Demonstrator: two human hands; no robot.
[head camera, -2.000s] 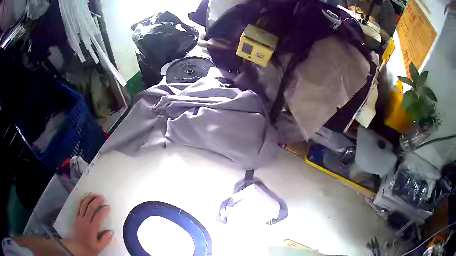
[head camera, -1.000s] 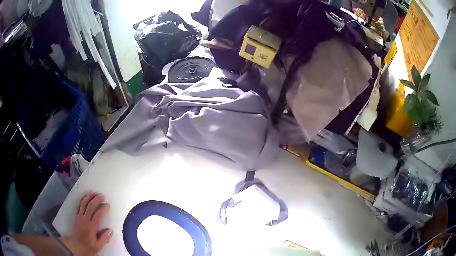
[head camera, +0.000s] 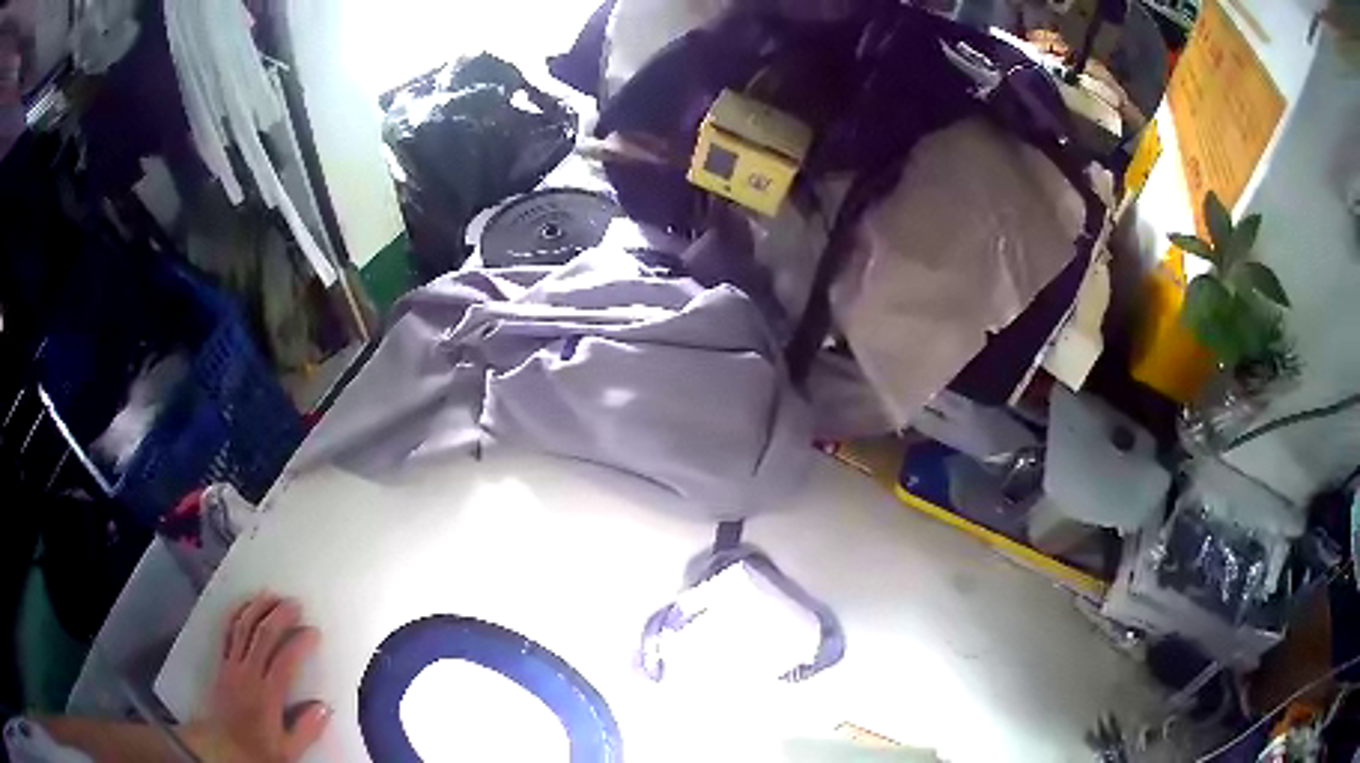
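Observation:
A curved navy fabric piece (head camera: 466, 638) lies flat on the white table at the bottom, cut off by the picture's lower edge. My left hand (head camera: 266, 683) rests on the table to the left of it, not touching it, with the thumb apart and nothing held. My right hand is not in view. A thin dark curved piece (head camera: 813, 608), an open loop, lies farther right on the table below the grey cloth.
Grey fabric (head camera: 627, 380) is heaped at the table's back. Behind it are a black bag (head camera: 474, 142), a round dark disc (head camera: 549, 227) and a yellow box (head camera: 749, 152). A blue basket (head camera: 224, 395) stands left. A plant (head camera: 1232, 276) and a yellow-edged tray (head camera: 999, 540) are right.
The camera view has shifted slightly, so the background sits a little lower and to the left. My left hand and the navy piece keep nearly the same places on the table.

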